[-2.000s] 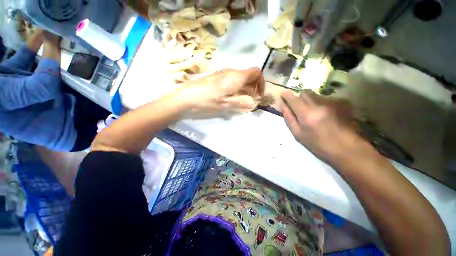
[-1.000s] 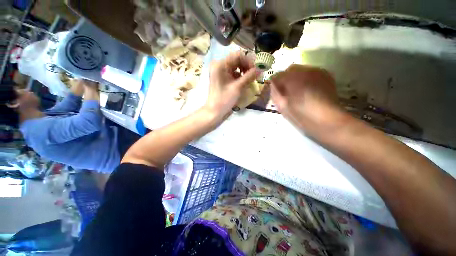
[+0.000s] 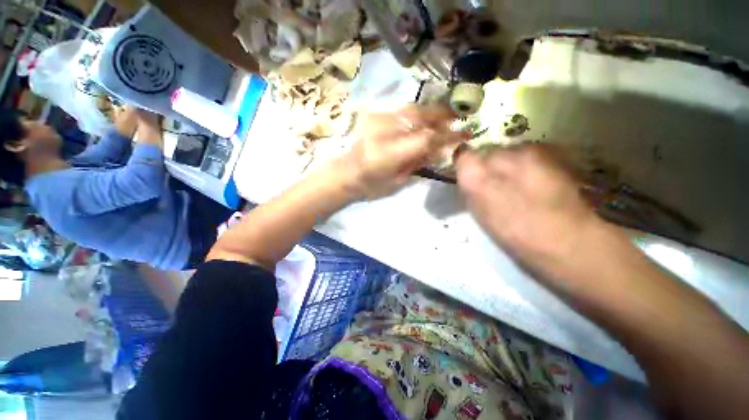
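Note:
My left hand [image 3: 394, 152] is blurred, close to the needle area, fingers bent. My right hand [image 3: 521, 184] is just right of it, fingers curled, fingertips near the left hand's. A small beige piece [image 3: 450, 154] seems to show between the fingertips; the hands mostly hide it, and I cannot tell which fingers grip it. The cream ribbed knob [image 3: 466, 98] is just above the hands, below a black part of the machine head. The loose heap of beige cut pieces [image 3: 316, 102] lies left of the needle.
Dark thread snips [image 3: 649, 205] lie on the machine bed [image 3: 641, 148] at right. A darker tan bundle [image 3: 287, 29] is behind the heap. A blue crate [image 3: 328, 299] is below the white table [image 3: 411, 217]. A person [image 3: 107, 189] sits at the neighbouring table, with a pink-ended thread cone [image 3: 205, 112].
The view has shifted slightly since a second ago. My left hand has turned more palm-down and come closer to my right hand. The beige piece seen beside the left fingers is now mostly hidden.

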